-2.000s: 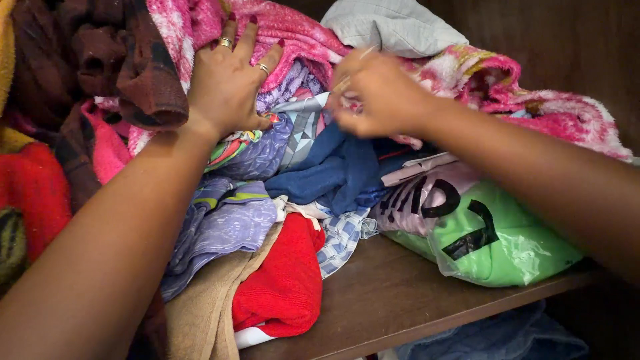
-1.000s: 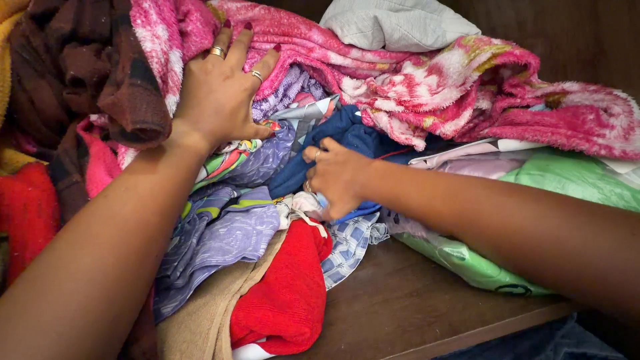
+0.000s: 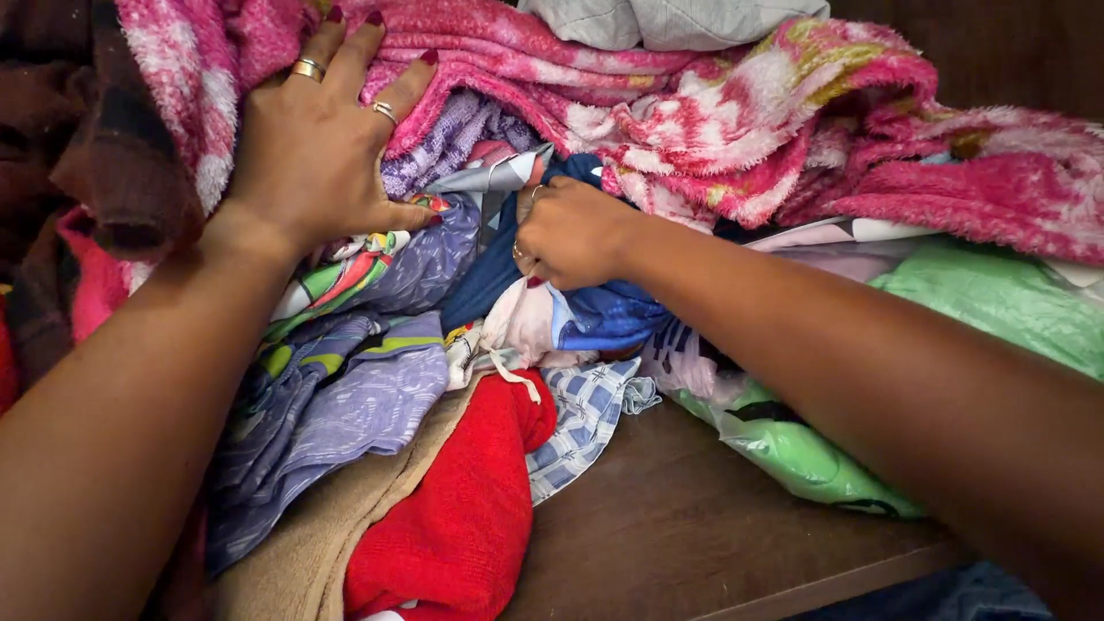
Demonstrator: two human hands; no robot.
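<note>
With fingers spread, my left hand presses on the pink and white fleece blanket at the upper left of the pile; its thumb lies by a purple patterned cloth. My right hand is closed at the centre, gripping a pale pink fabric with a white drawstring, against dark blue cloth. Its fingertips are partly hidden. Beneath lie a red knitted garment, a tan towel and a blue checked cloth.
A clear plastic bag with green contents lies under my right forearm on the brown wooden shelf. Dark brown clothing is heaped at the left, a light grey cloth at the top. Denim-like fabric shows below the shelf edge.
My right hand has come down from the fleece blanket into the middle of the pile. More pale pink and bright blue cloth shows under it now. My left hand stays on the blanket.
</note>
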